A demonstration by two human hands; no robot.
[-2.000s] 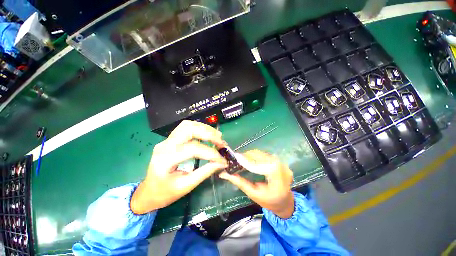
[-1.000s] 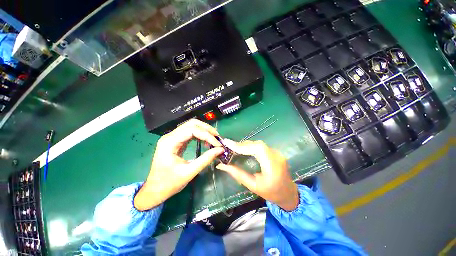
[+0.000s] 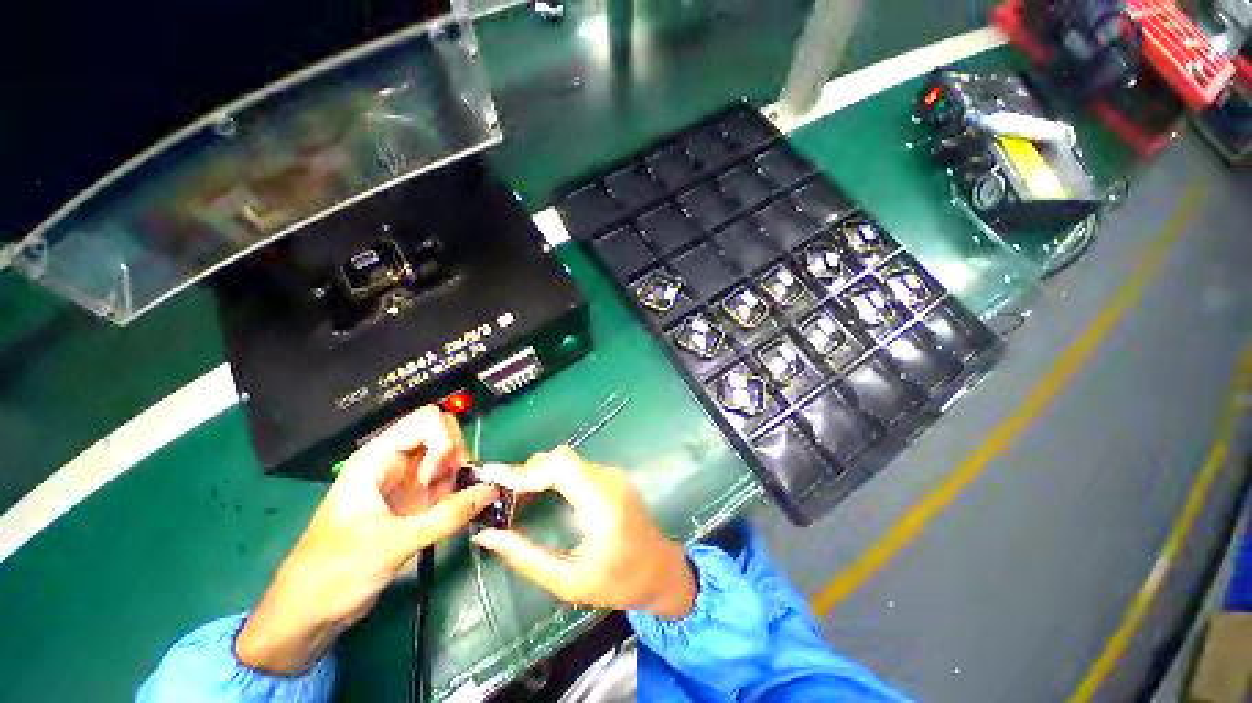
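A small dark squarish module (image 3: 492,505) is held between both hands, in front of the test fixture. My left hand (image 3: 364,529) pinches its left side with thumb and fingers. My right hand (image 3: 584,529) holds its right side with thumb and forefinger. The fingertips hide part of the module. The black test fixture (image 3: 288,412) has white printing, a lit red light and a raised socket (image 3: 371,268) on top. Thin metal tweezers (image 3: 600,419) lie on the green mat just right of the hands.
A black blister tray (image 3: 769,460) with several modules in its pockets lies right of the fixture. A clear acrylic cover (image 3: 275,179) overhangs the fixture. A black device (image 3: 989,137) with a yellow label is at upper right. A black cable (image 3: 420,625) runs below the hands.
The view has swung right, so the fixture and tray appear further left and the far-left tray is out of view. Both hands still hold the module.
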